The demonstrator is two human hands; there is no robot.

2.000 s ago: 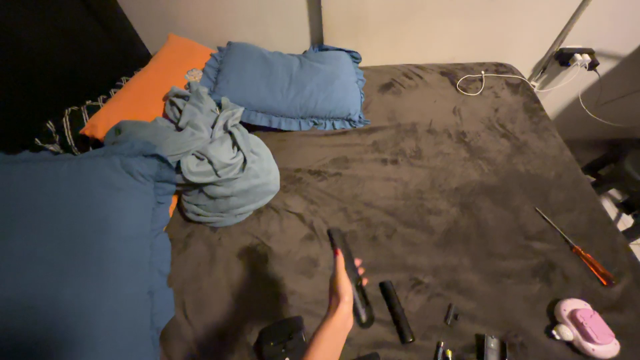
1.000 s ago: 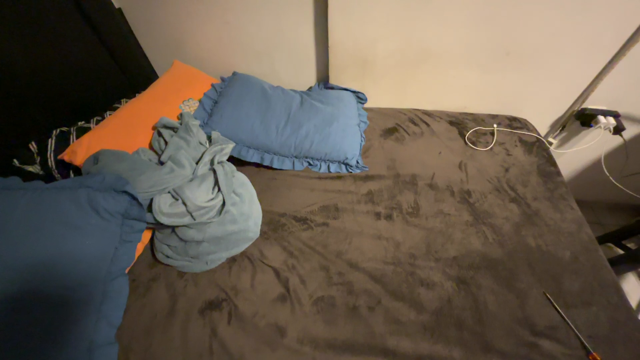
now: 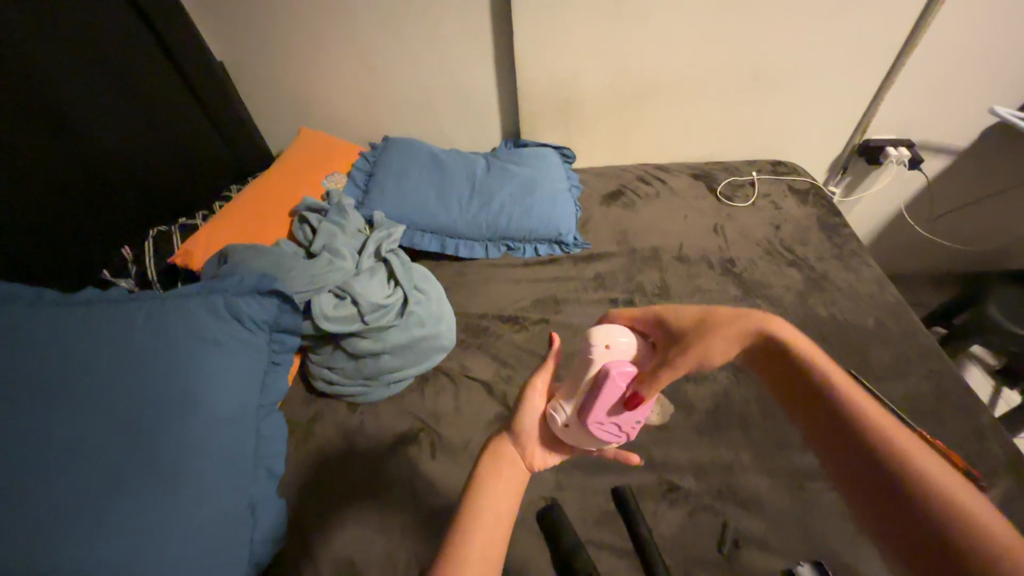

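Note:
A white and pink plastic device is held between my two hands above the bed. My left hand supports it from the left and below, with the thumb raised and the fingers partly spread. My right hand grips its upper right side, and the thumb with a red nail rests on the pink part. Under the hands, two black cylindrical objects lie on the dark bedspread: one nearer my left wrist, the other to its right. A small dark piece lies further right.
A screwdriver lies near the right bed edge, partly behind my right forearm. A blue ruffled pillow, an orange cushion, a crumpled grey-blue cloth and a large blue pillow occupy the left. A white cable crosses the far right corner.
The white and pink device lay on the bed at the right two seconds ago; now both hands hold it. The black cylinder that my hand held then is out of my hands.

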